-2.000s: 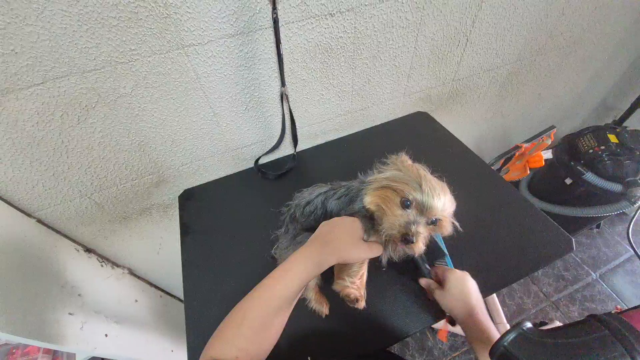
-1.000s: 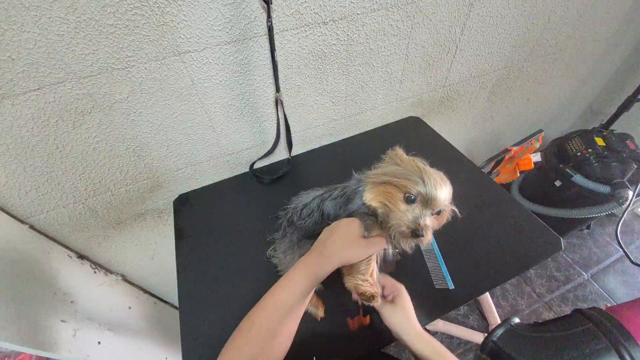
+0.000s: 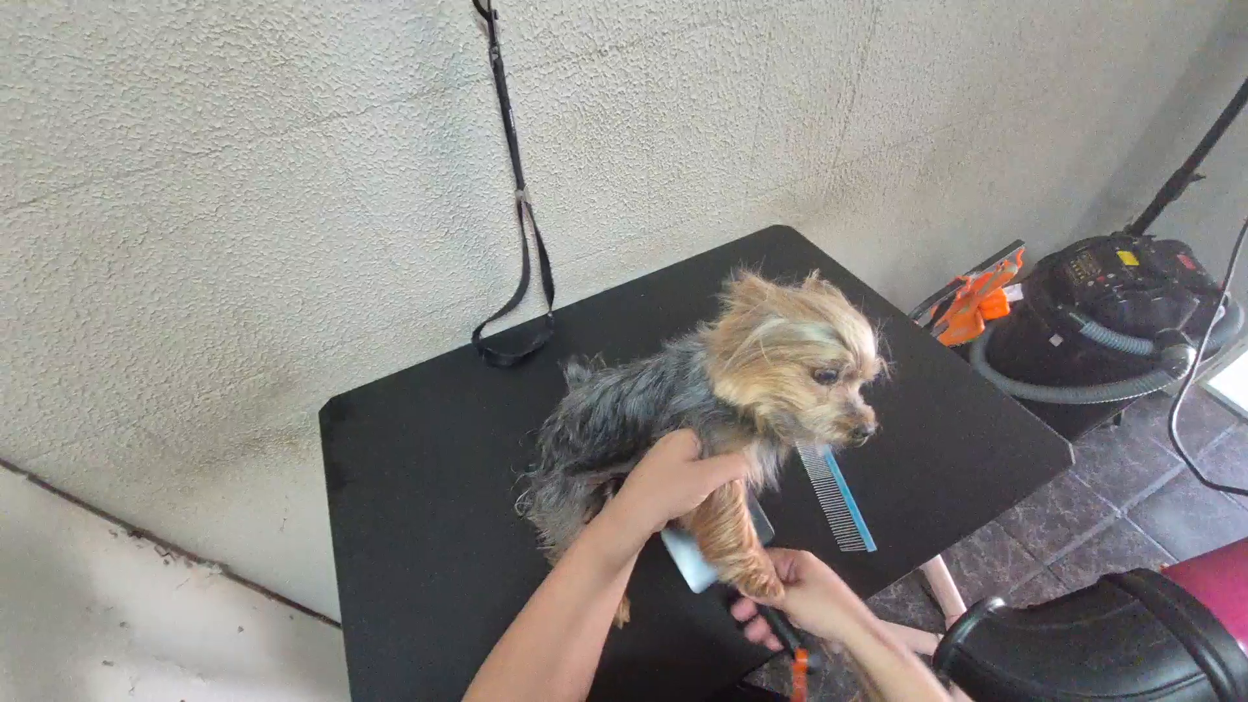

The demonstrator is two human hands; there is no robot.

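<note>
A small tan and grey long-haired dog (image 3: 643,400) sits on a black grooming table (image 3: 419,507), its head turned to the right. My left hand (image 3: 682,478) grips its upper foreleg against the chest. Lower down, my right hand (image 3: 809,595) has its thumb and fingers at the front paw (image 3: 760,580). Its other fingers curl around the black handle of what looks like a slicker brush (image 3: 690,560), whose pale flat head shows behind the leg; the handle has an orange end. A metal comb with a blue spine (image 3: 838,502) lies on the table below the dog's muzzle.
A black grooming loop (image 3: 517,341) hangs at the table's back edge, by a textured wall. To the right, a black machine with a grey hose (image 3: 1121,312) stands beside orange items (image 3: 975,302). A black and magenta padded object (image 3: 1092,643) is at the lower right.
The blue comb, in my right hand two seconds ago, now lies on the table. My right hand has moved to the front paw. The dog's head has turned right.
</note>
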